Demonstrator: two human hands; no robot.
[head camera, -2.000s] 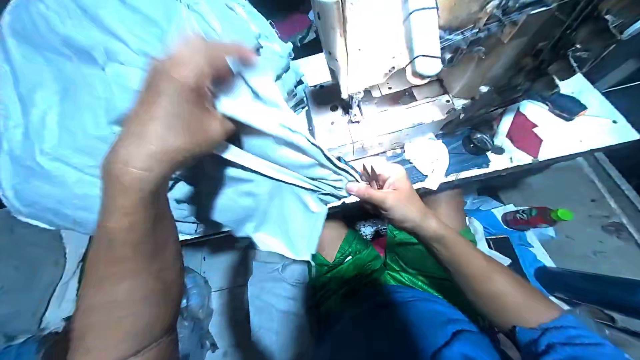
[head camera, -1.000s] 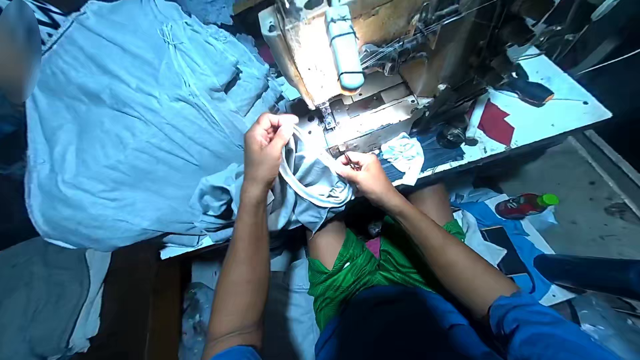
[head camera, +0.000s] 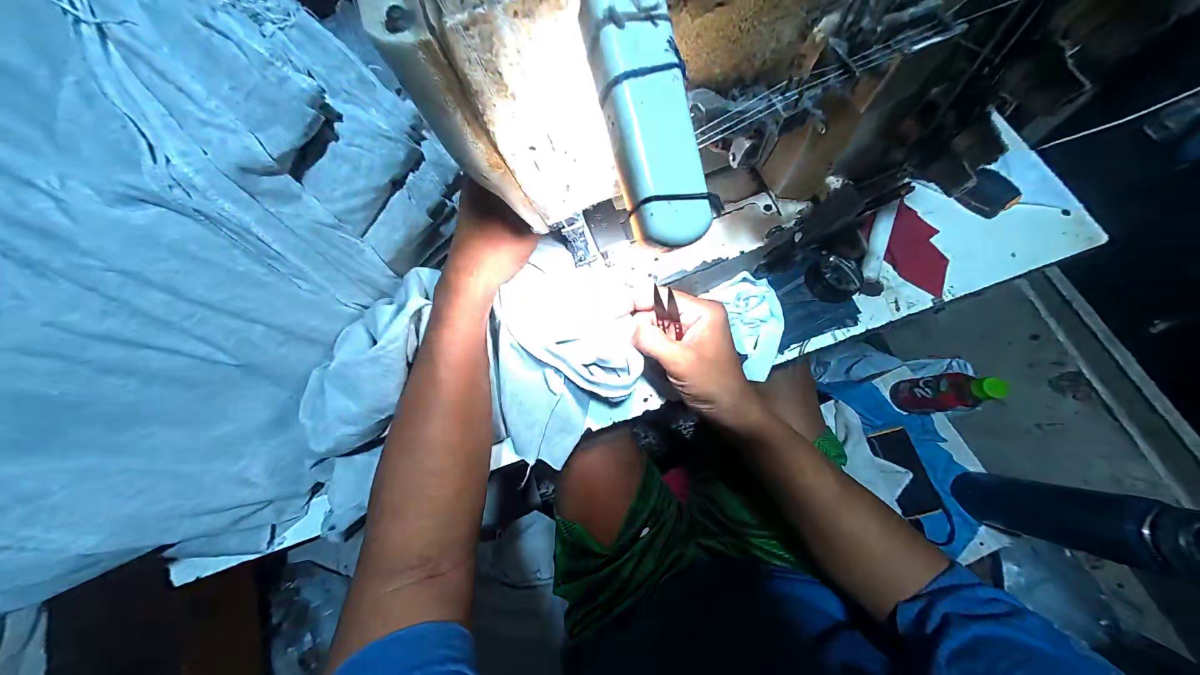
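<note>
An industrial sewing machine (head camera: 525, 103) stands over the work table, its presser foot (head camera: 579, 246) lit brightly. My left hand (head camera: 492, 239) is behind and left of the needle area, partly covered by the machine head; its fingers are hidden. Pale blue-grey fabric (head camera: 562, 347) lies bunched under and in front of the presser foot, between my hands. My right hand (head camera: 689, 347) is just right of it, curled around small thread snips (head camera: 667, 314) whose two pointed blades stick up. Its fingertips meet the edge of the fabric in the glare.
A large heap of pale blue cloth (head camera: 169, 328) covers the left side. Right of my right hand lie a crumpled white cloth (head camera: 750, 314), a dark round part (head camera: 832, 277) and a red scrap (head camera: 917, 253). A red bottle with a green cap (head camera: 937, 392) lies beyond the table edge.
My left hand has moved from in front of the needle to behind and left of it. The fabric loop held up between both hands a second ago now lies at the presser foot. The view is closer.
</note>
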